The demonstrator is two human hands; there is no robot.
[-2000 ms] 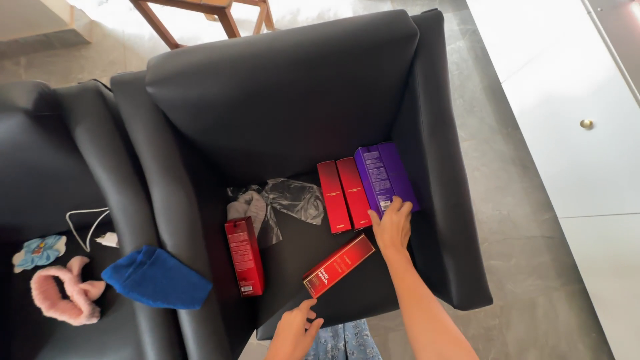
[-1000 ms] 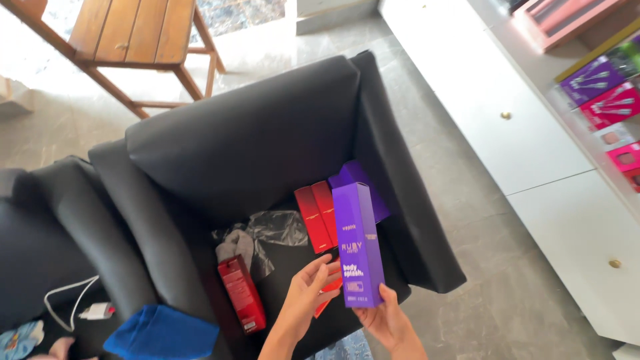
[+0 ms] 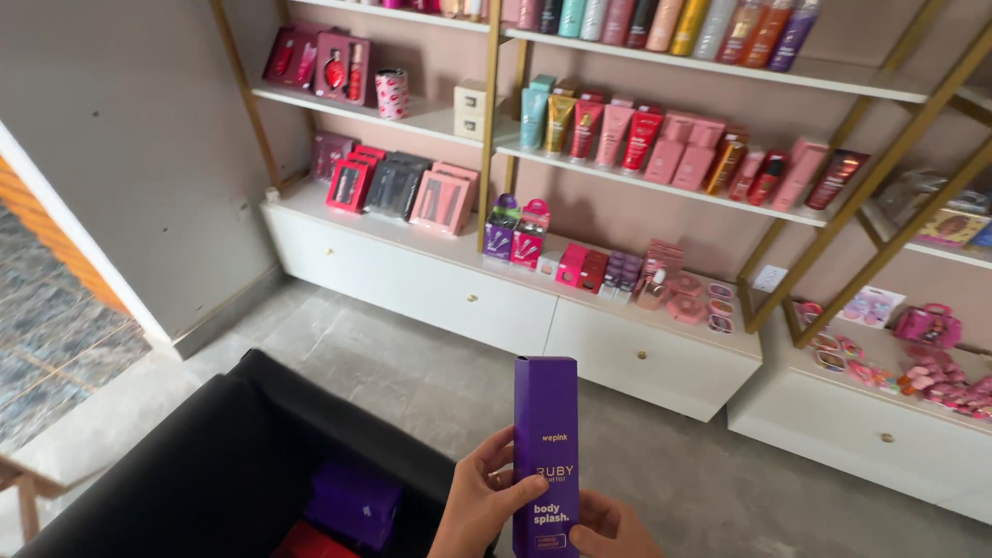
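Observation:
Upright before me is a tall purple body splash box (image 3: 545, 411), held between both hands. My left hand (image 3: 484, 492) grips its left side, with the thumb across the front and a ring on one finger. At the lower right edge, my right hand (image 3: 612, 527) closes on the same box near its bottom. Down to the left, another purple box (image 3: 353, 504) lies in the black armchair (image 3: 178, 457), beside part of a red box (image 3: 314, 541).
Beyond the grey tiled floor (image 3: 341, 341), a long white drawer cabinet (image 3: 411, 283) runs along the wall. Shelves (image 3: 659, 178) above it carry tubes, bottles and gift boxes. A second white cabinet (image 3: 837, 434) stands at the right. Part of a wooden chair (image 3: 27, 480) shows at the lower left.
Two seconds ago my right hand touched purple packaging in the armchair; now both hands hold a purple box upright. The view has swung up toward the shelves.

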